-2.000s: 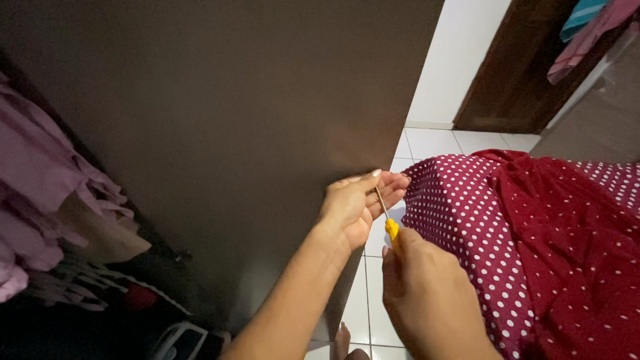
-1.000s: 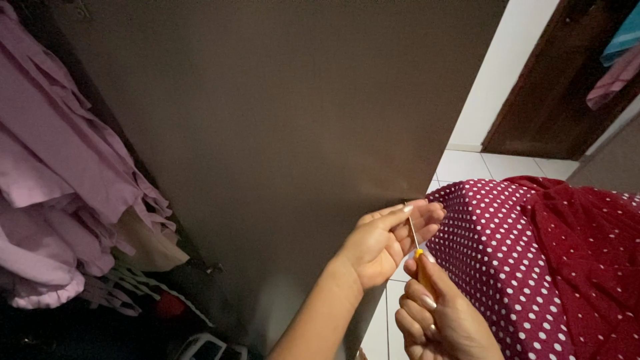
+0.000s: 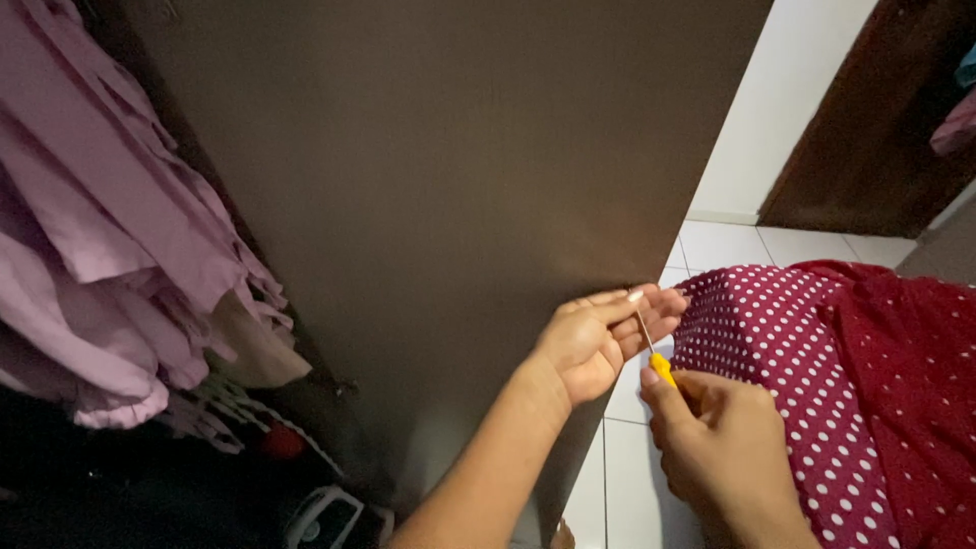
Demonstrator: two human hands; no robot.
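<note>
My right hand point(image 3: 717, 427) grips the yellow handle of a screwdriver point(image 3: 662, 369), whose thin metal shaft points up and left. The shaft's far end meets the thumb and fingers of my left hand point(image 3: 610, 332), and the tip is hidden there. My left hand lies palm up against the lower right edge of a dark brown door panel point(image 3: 457, 191), its thumb over the shaft and its fingers extended. Whatever lies behind those fingers at the door edge cannot be made out.
Pink clothes point(image 3: 130, 206) hang at the left, above dark cloth. A maroon polka-dot cloth point(image 3: 785, 343) and a red cloth point(image 3: 915, 366) lie at the right. White floor tiles point(image 3: 633, 457) and a second brown door point(image 3: 862, 130) stand beyond the panel edge.
My right hand's grip on the yellow handle has shifted; a second ago its fingers were curled with the nails showing, now its back faces up. My left hand stays at the door edge.
</note>
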